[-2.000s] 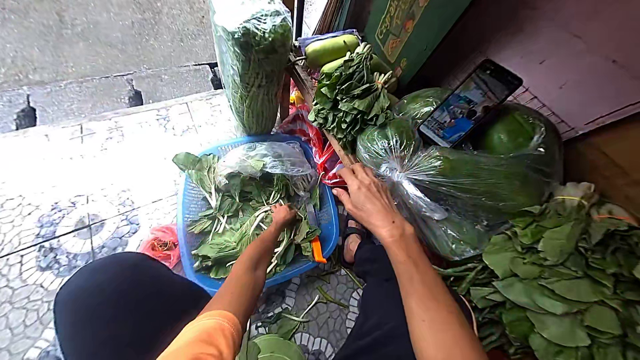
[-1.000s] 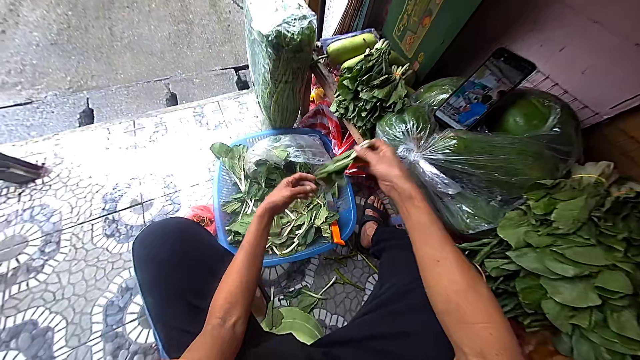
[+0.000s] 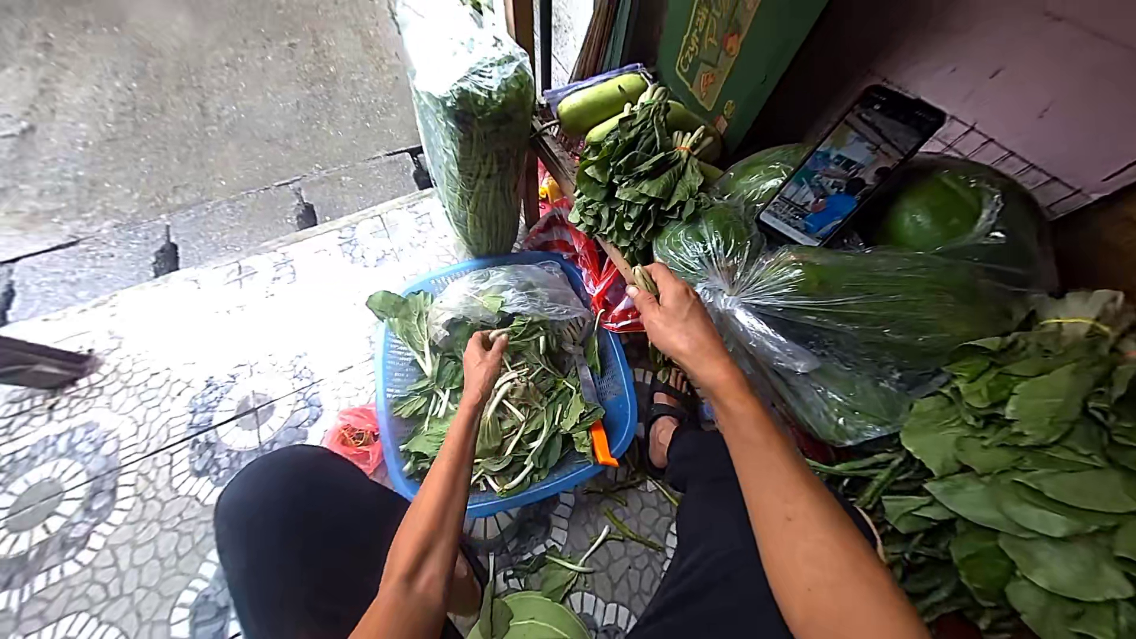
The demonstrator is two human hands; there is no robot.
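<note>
A blue plastic basket (image 3: 626, 390) on the tiled floor holds loose leafy greens (image 3: 524, 408) and a clear plastic bag (image 3: 510, 297). My left hand (image 3: 485, 359) is over the greens, its fingertips closed on a pale stem end. To the right, beyond the basket's rim, my right hand (image 3: 679, 319) grips a small bunch of stems (image 3: 645, 280); its leaves hang down, mostly hidden behind the hand. An orange-handled tool (image 3: 603, 444) lies at the basket's right edge. Just above my right hand rests a tied bunch of leafy greens (image 3: 635, 177).
Bagged green produce (image 3: 870, 311) with a smartphone (image 3: 852, 169) on top stands at right, beside large leaf bundles (image 3: 1038, 479). Behind are pale green gourds (image 3: 603, 102) and a tall bag of greens (image 3: 479, 151). A red plastic bag (image 3: 357, 437) lies left of the basket.
My hands, close together over the basket's right side one second ago, are now apart. The left has moved left over the greens; the right holds its stems beyond the rim.
</note>
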